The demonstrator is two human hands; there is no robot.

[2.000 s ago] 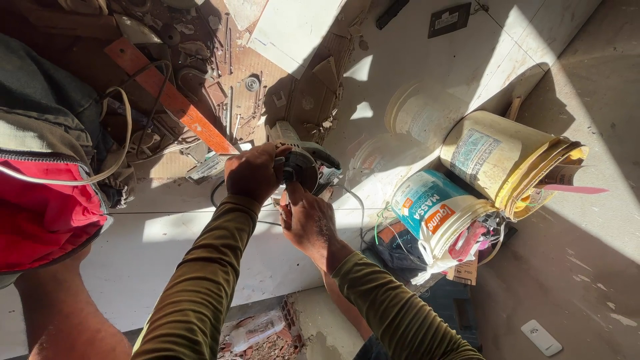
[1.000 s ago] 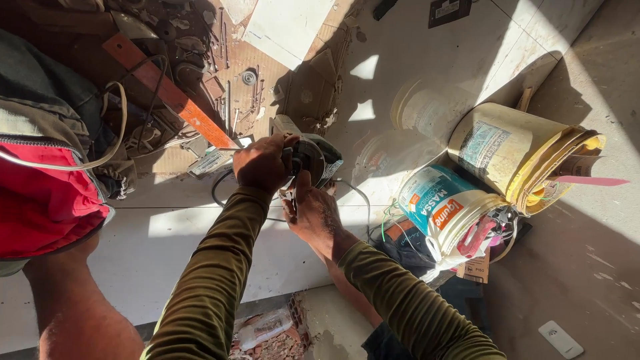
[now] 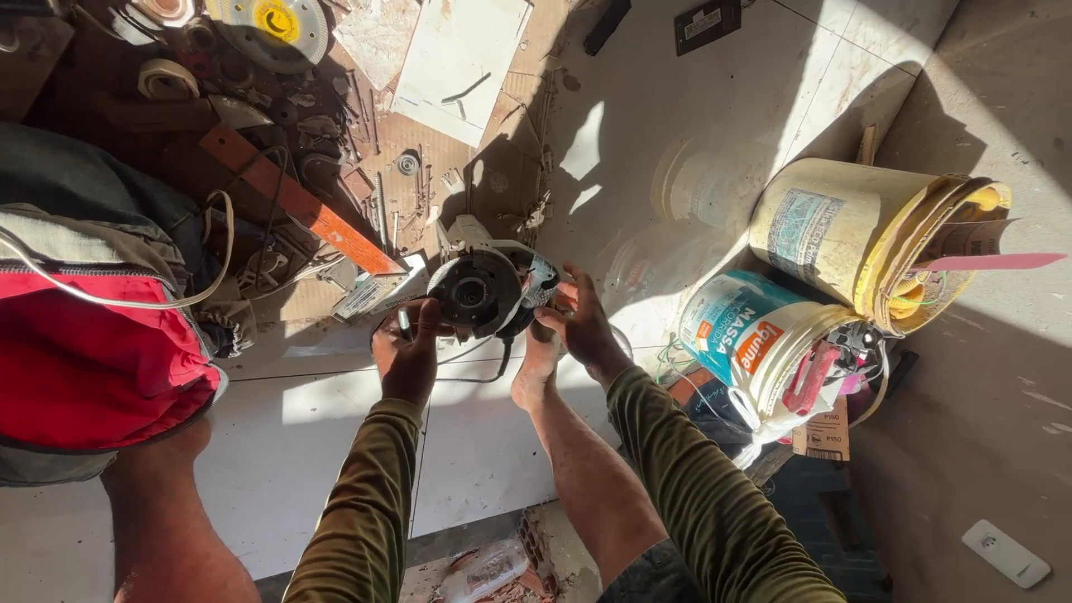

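Observation:
An angle grinder (image 3: 481,289) with a round black guard and a grey and white body is held between my hands, its disc side facing up. No disc shows on its spindle. My left hand (image 3: 408,339) grips the guard's left edge with the thumb, and a small light cylindrical piece (image 3: 404,324) shows at its fingers. My right hand (image 3: 582,322) is at the grinder's right side, thumb and fingers spread around the body's edge. A black cord runs down from the tool.
A red metal bar (image 3: 306,205), a diamond disc (image 3: 272,29) and loose screws lie on cardboard at upper left. An open red-lined bag (image 3: 100,360) is at left. Two buckets, one teal and white (image 3: 737,327), one yellowish (image 3: 837,222), lie tilted at right. My bare foot (image 3: 536,368) is below the grinder.
My hands were close together over the grinder; now they are apart at its two sides, and its round guard is exposed. The view has shifted a little.

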